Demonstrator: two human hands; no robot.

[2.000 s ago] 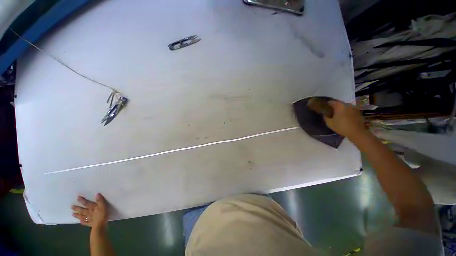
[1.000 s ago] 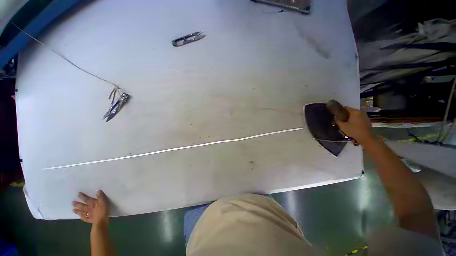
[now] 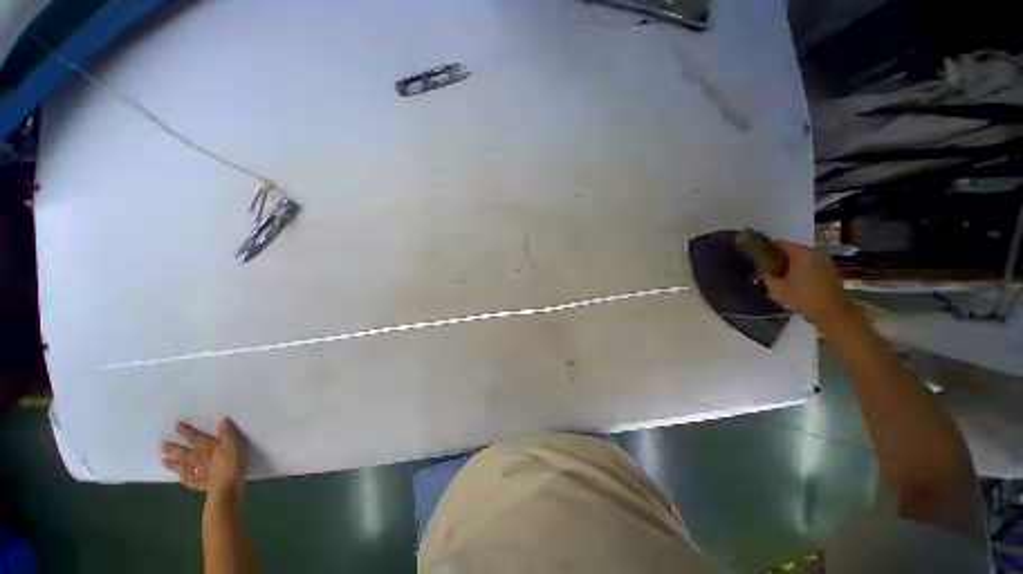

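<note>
The steam iron (image 3: 727,269) rests on the white table near its right edge, its dark soleplate outline pointing toward the front edge. My right hand (image 3: 805,286) is closed on its brown handle. A narrow white strip (image 3: 432,323) lies nearly straight across the table; its right end meets the iron, and what is under the iron is hidden. My left hand (image 3: 208,455) is empty, fingers spread, palm showing, at the table's front left edge below the strip's left end.
Tethered snips (image 3: 269,229) lie on the left of the white table (image 3: 370,224), their string running to the blue-edged board (image 3: 84,62). Loose snips (image 3: 433,80) lie further back. The iron rest (image 3: 673,11) is at the far edge. Piled fabric (image 3: 920,123) is at the right.
The iron and my right hand have moved slightly right and toward the front since the earliest frame. The strip and snips stay in place on the table. My left hand remains at the front left edge.
</note>
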